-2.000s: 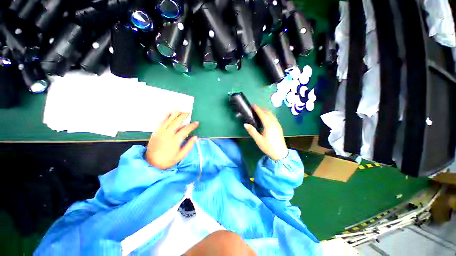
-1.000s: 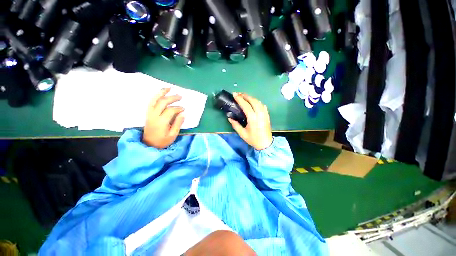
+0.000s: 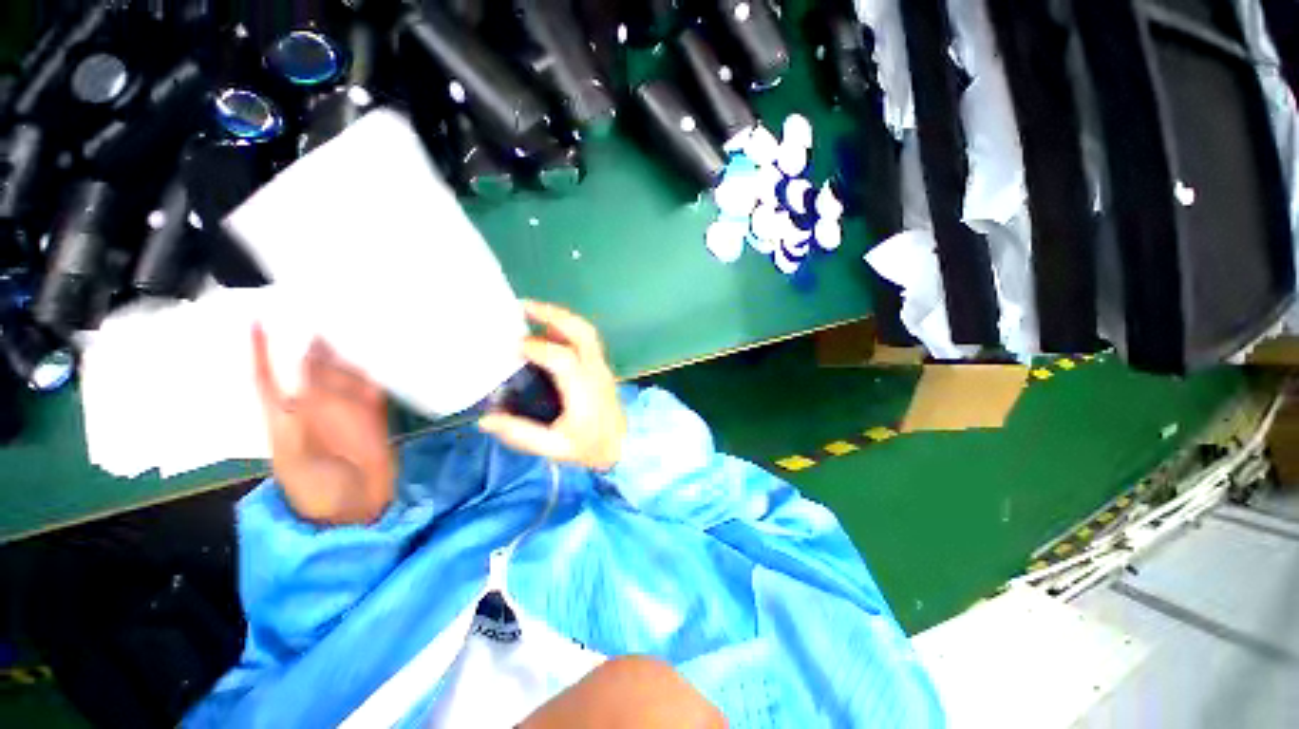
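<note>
My left hand [image 3: 331,434] is blurred, with fingers at the lower left part of a raised white sheet [image 3: 392,264] and holding it. The sheet is tilted above the bench. My right hand [image 3: 570,392] is closed around a black barrel [image 3: 531,393] at the bench's front edge, beside the sheet's lower right corner. Most of the barrel is hidden by my fingers and the sheet. A stack of white sheets [image 3: 171,385] lies flat on the green bench [image 3: 627,271] at left.
Many black barrels [image 3: 470,71] are heaped along the back and left. Round white discs [image 3: 769,207] lie in a loose pile right of centre. Upright black trays [image 3: 1054,185] with white interleaf sheets [image 3: 993,185] stand at right. A brown carton flap [image 3: 963,396] shows below them.
My left hand has lifted a white sheet off the stack. My right hand has drawn the barrel back and left to the bench edge. The view has turned.
</note>
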